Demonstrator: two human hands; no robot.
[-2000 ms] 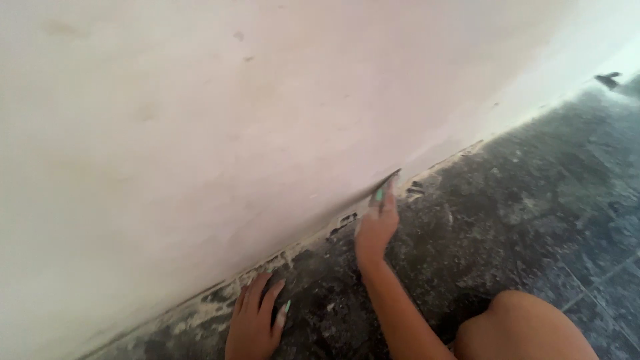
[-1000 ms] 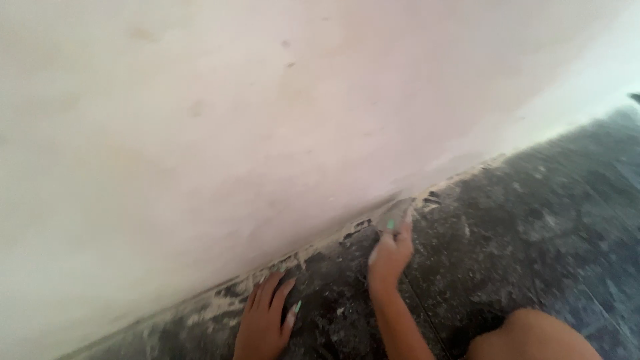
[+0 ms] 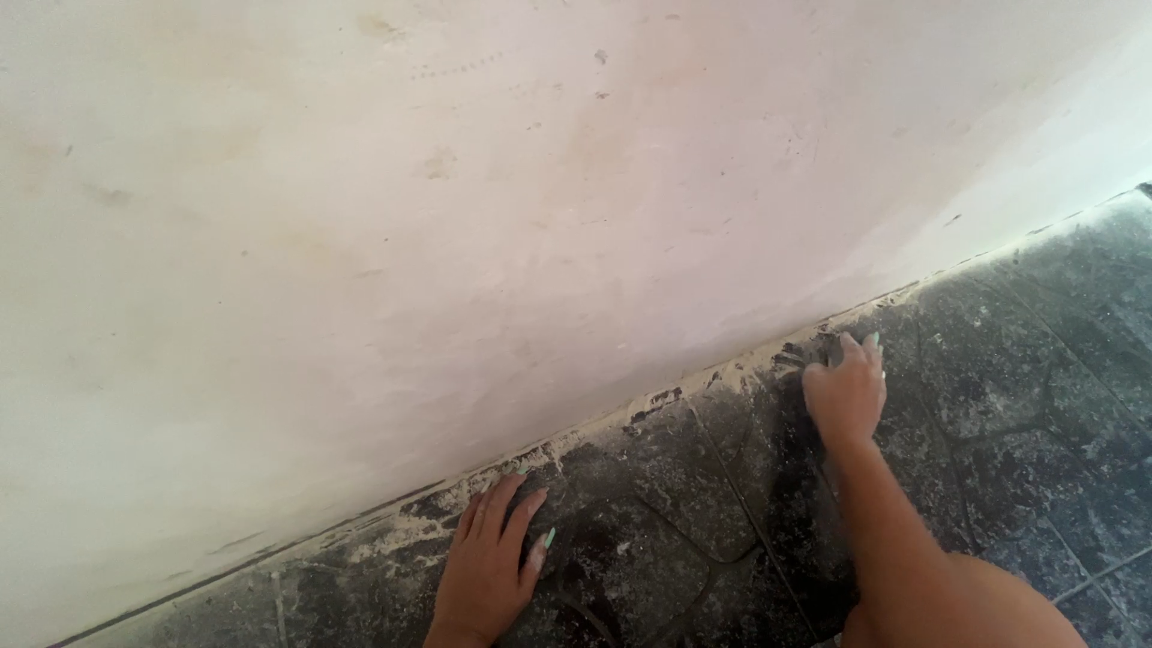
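A pale pinkish plastered wall meets a dark, dusty tiled floor along a slanting seam. Light powder lies along that seam, with dark streaks through it. My left hand rests palm down on the floor, fingers spread, its fingertips close to the wall's foot. Farther right, my right hand touches the floor just off the seam with its fingers bent. A small dark shape shows between its thumb and fingers; whether it is a held thing or bare tile cannot be told.
My bare knee is at the bottom right, beside my right forearm. The wall's foot runs up to the right edge, where a small dark thing is partly in view. Tile joints cross the floor at the lower right.
My right hand has moved from the wall's foot, where a thin thing showed at its fingertips, onto the floor slightly farther right. My left hand has stayed by the seam.
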